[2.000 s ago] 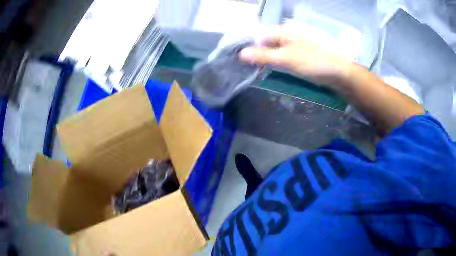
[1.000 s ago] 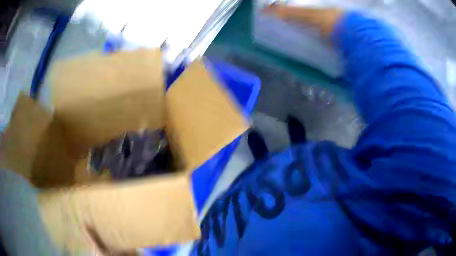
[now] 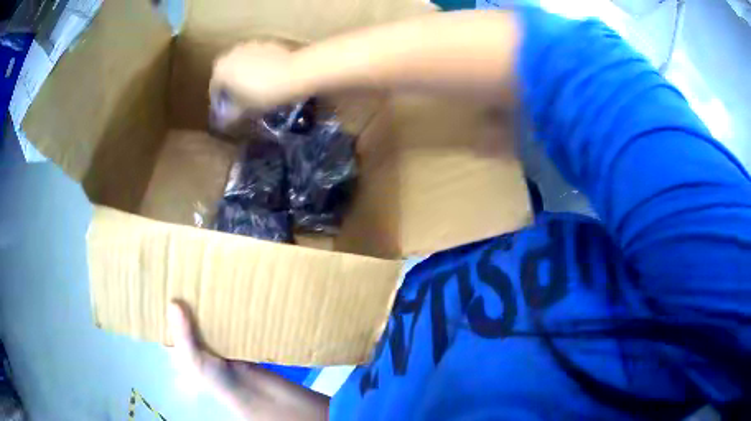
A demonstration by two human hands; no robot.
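An open brown carton (image 3: 247, 288) with raised flaps fills the left and middle of the view. Several black parts in shiny clear bags (image 3: 321, 177) lie grouped on its bottom. My right hand (image 3: 251, 78) is inside the carton, above the far end of the bags. It is blurred with its fingers curled down, and whether it grips anything cannot be told. My left hand (image 3: 202, 358) holds the carton from outside at the near flap, its thumb showing against the cardboard and the other fingers hidden.
A small part of something bright blue (image 3: 300, 376) shows below the carton. Grey floor (image 3: 49, 271) with yellow-black tape (image 3: 146, 403) lies at lower left. Whitish, overexposed shapes are at upper right. Black cords hang across my blue shirt.
My right hand has moved from the bench area, where it held a clear-bagged item, into the carton. The carton appears larger and nearer, and my left hand shows more at its near flap.
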